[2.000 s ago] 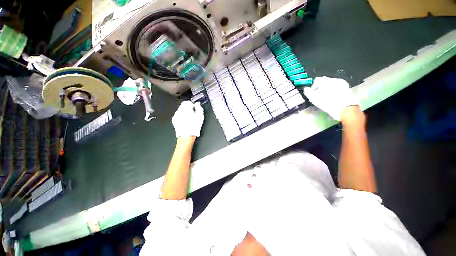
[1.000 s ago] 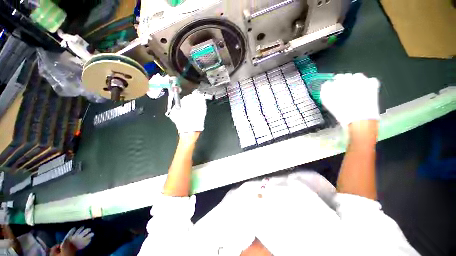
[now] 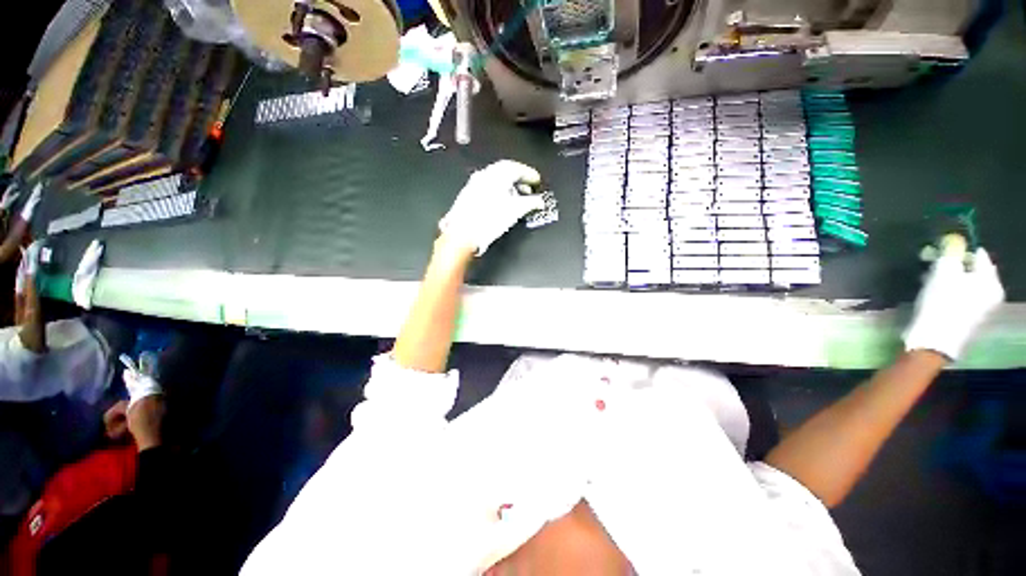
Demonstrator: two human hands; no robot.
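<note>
My gloved left hand (image 3: 489, 208) holds a small silver-grey piece (image 3: 542, 210) at its fingertips, left of the block of pieces. Unwrapped silver-grey pieces (image 3: 700, 191) lie in several columns on the dark green mat. A column of teal taped pieces (image 3: 834, 169) stands along their right side. My gloved right hand (image 3: 955, 302) is at the far right over the mat's front edge. Something green and blurred (image 3: 956, 223) shows at its fingertips; I cannot tell if it is held. The taping machine's ring (image 3: 579, 34) is at the top, cut off by the picture's edge.
The cream tape reel (image 3: 320, 32) is at the upper left, with a white fitting (image 3: 459, 96) beside it. A short row of grey pieces (image 3: 304, 107) lies below the reel. Stacked dark trays (image 3: 135, 96) stand at far left. Other people's gloved hands (image 3: 140, 379) show at lower left.
The view has turned right and down. My left hand has come back from the machine with a grey piece. My right hand has moved right, away from the teal pieces.
</note>
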